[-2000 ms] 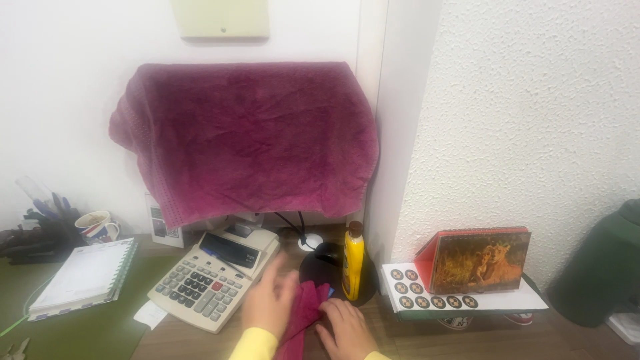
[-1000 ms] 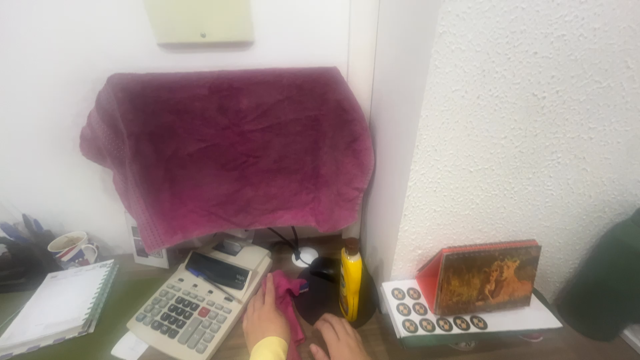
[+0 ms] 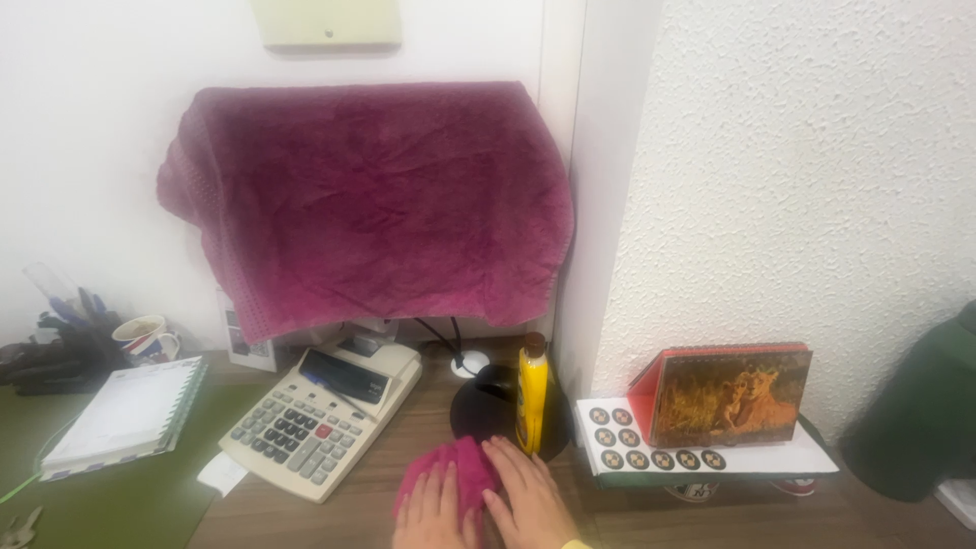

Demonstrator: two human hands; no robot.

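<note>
A small pink cloth point(image 3: 465, 465) lies bunched on the wooden desk, low in the middle of the view. My left hand point(image 3: 436, 511) rests flat on its left part, fingers slightly spread. My right hand point(image 3: 530, 496) touches the cloth's right edge, fingers extended; whether either hand grips it is not clear. Just beyond my right hand stands a yellow bottle with a brown cap point(image 3: 532, 393), on a round black mouse pad point(image 3: 473, 415) with a dark mouse point(image 3: 496, 381). A printing calculator point(image 3: 320, 427) with a pen on it sits left of my hands.
A large magenta towel point(image 3: 381, 206) hangs over what looks like a monitor. On the left are an open notebook point(image 3: 122, 412), a mug point(image 3: 145, 339) and a green desk mat point(image 3: 145, 511). A desk calendar point(image 3: 732, 396) and a dark green container point(image 3: 915, 412) stand right.
The narrow, elongated pink cloth has become a wider bunch under my hands. My left hand has come down from beside the calculator onto the cloth.
</note>
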